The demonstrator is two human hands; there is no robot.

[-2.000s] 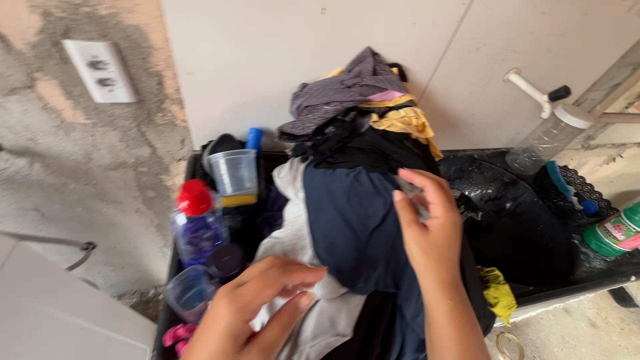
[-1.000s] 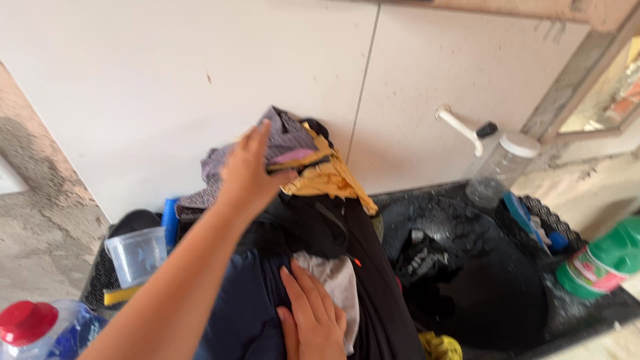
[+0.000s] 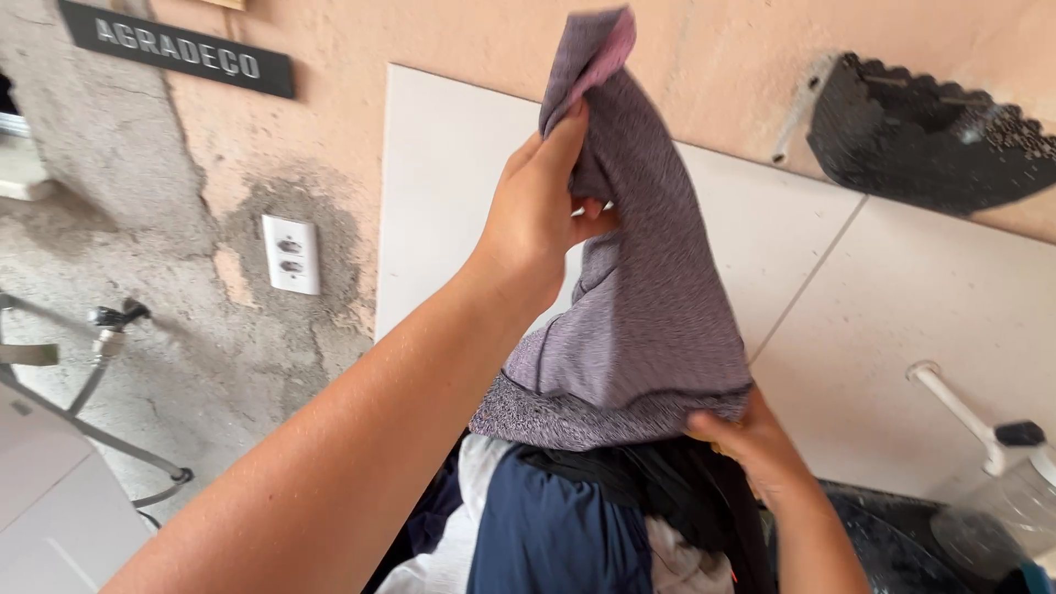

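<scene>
A heathered purple-grey garment [image 3: 660,272] with a pink edge is stretched upright above a pile of clothes. My left hand [image 3: 540,190] grips its upper part, thumb near the pink edge. Lower down, my right hand [image 3: 742,437] pinches the right end of its darker speckled band, some fingers hidden behind the cloth. Under it in the pile lie a navy blue garment [image 3: 561,528], a black one [image 3: 685,478] and a light grey one [image 3: 441,553].
A black sink [image 3: 883,536] is at the lower right, with a white tap [image 3: 953,404] and a clear plastic container [image 3: 990,511] beside it. A white wall socket [image 3: 291,255], a grey hose [image 3: 107,441] and a dark corner shelf [image 3: 916,140] are around the pile.
The purple-grey garment, lying on top of the pile before, is now lifted and held in both hands. My right hand has left the clothes lower in the pile. The view has tilted up.
</scene>
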